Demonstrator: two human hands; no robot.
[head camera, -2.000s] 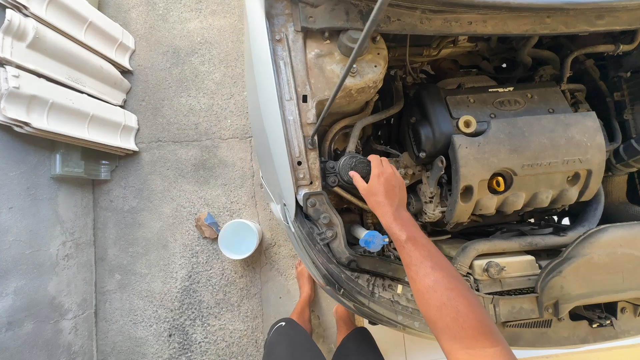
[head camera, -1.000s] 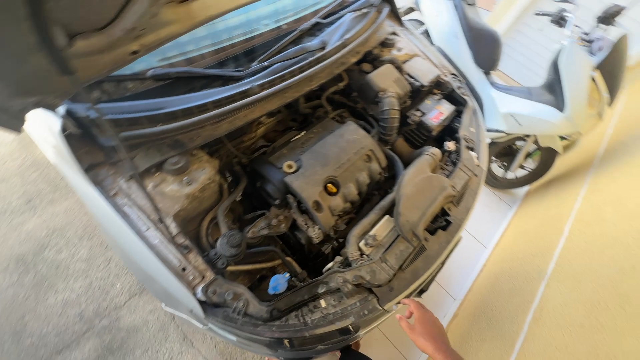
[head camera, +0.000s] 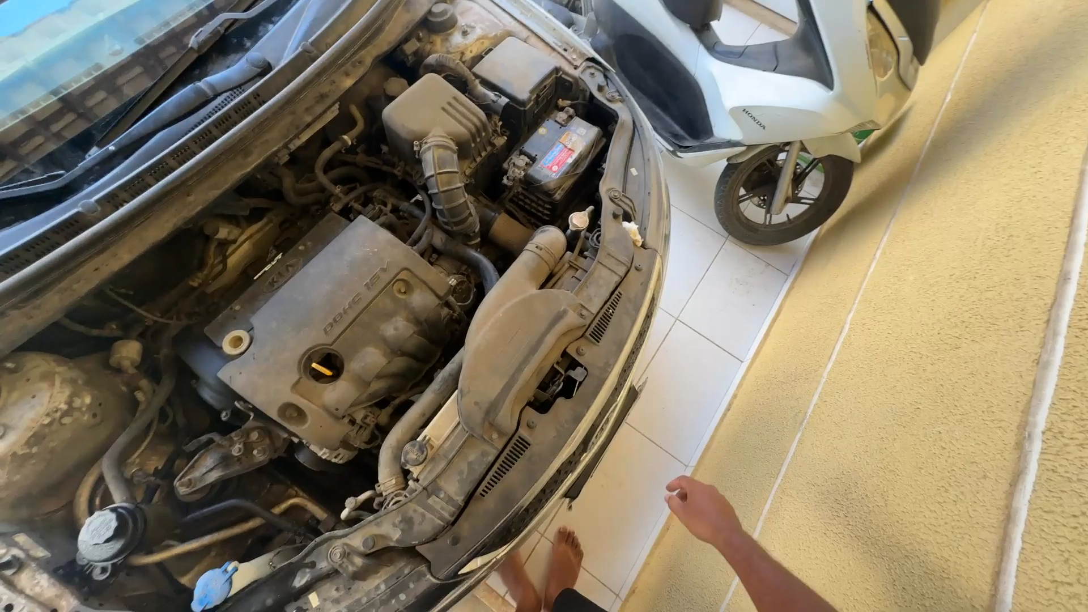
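Observation:
My right hand (head camera: 701, 507) hangs over the white tiled floor by the yellow wall, to the right of the car's front edge. Its fingers are loosely curled; whether they enclose anything small does not show. Out of view is my left hand. The open engine bay holds a plastic engine cover (head camera: 340, 306), with a yellow dipstick handle (head camera: 323, 369) in its round hole. At the lower left are a black reservoir cap (head camera: 104, 531) and a blue washer-fluid cap (head camera: 214, 586). A radiator cap (head camera: 415, 453) sits near the front, and the battery (head camera: 557, 153) lies farther back.
A white scooter (head camera: 782, 110) stands beyond the car's front corner, its front wheel (head camera: 784, 194) on the tiles. The textured yellow wall (head camera: 935, 340) runs along the right. My bare feet (head camera: 563, 561) are on the tiles beside the bumper. A crumpled white scrap (head camera: 632, 233) lies on the front panel.
My right hand has left the black reservoir cap, which it touched two seconds ago, and is now beyond the car's front edge. The view has swung strongly toward the scooter and wall.

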